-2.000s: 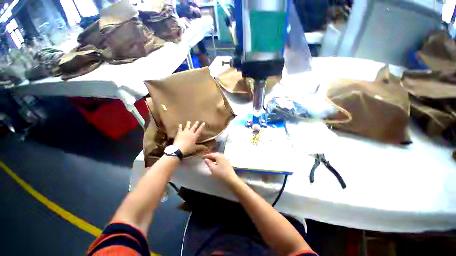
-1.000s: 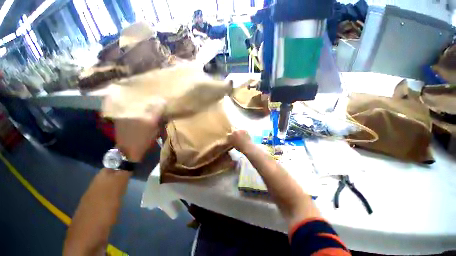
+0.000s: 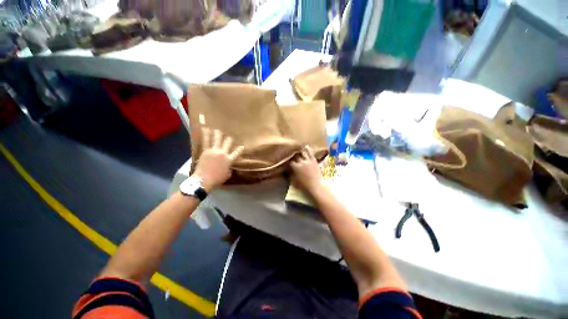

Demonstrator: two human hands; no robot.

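A brown bag body (image 3: 240, 118) lies at the table's left end, with a small pale mark near its left edge. More brown material shows behind its right side, under or beside it. My left hand (image 3: 215, 159) rests on its lower left part, fingers spread. My right hand (image 3: 305, 168) has its fingertips at the right end of the bag's folded front edge and pinches it; the fingertips are partly hidden. Small gold pieces (image 3: 330, 167) lie just right of that hand, on the pale work board (image 3: 355, 187).
The press (image 3: 380, 68) stands behind the board, blurred. Black-handled pliers (image 3: 417, 225) lie on the white table (image 3: 386, 261). A clear plastic bag (image 3: 405, 121) and another bag body (image 3: 489, 152) lie to the right. A second table (image 3: 187, 53) with brown bags stands back left, a red container (image 3: 140, 112) below.
A second ago my left hand held a blurred bag body raised at the left; now it lies flat on a bag on the table. My right hand stays by the bag edge. The view has tilted down.
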